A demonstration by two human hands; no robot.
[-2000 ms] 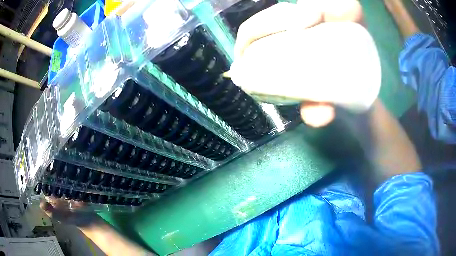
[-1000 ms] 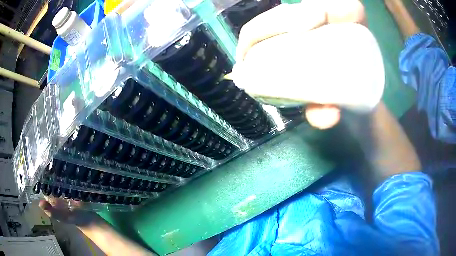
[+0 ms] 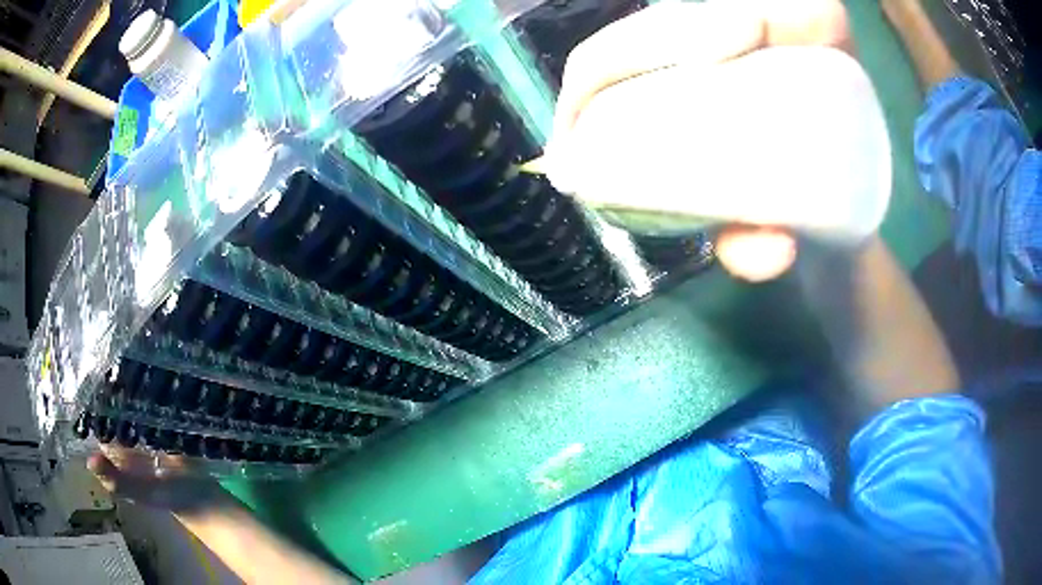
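The clear tray (image 3: 309,149) is tilted over the green mat (image 3: 514,457). Glossy black ring-like parts (image 3: 457,137) fill its channels in close rows. My right hand (image 3: 754,254) is wrapped around a white squeeze bottle (image 3: 731,143), overexposed so no label reads. Its thin pale tip (image 3: 531,167) points left at the row of black parts nearest it; whether it touches cannot be told. My left hand (image 3: 143,471) is at the tray's lower left corner, dark and partly hidden by the tray, its fingers at the edge.
A blue bin (image 3: 126,131) with a white capped bottle (image 3: 162,55) stands beyond the tray, beside something yellow (image 3: 257,9). Pale rails (image 3: 51,86) run at the far left. Another person's blue sleeve (image 3: 971,171) and forearm are at the right.
My right hand and the bottle have shifted slightly right, and the tip has moved a little right along the black parts. The tray and my left hand have barely moved.
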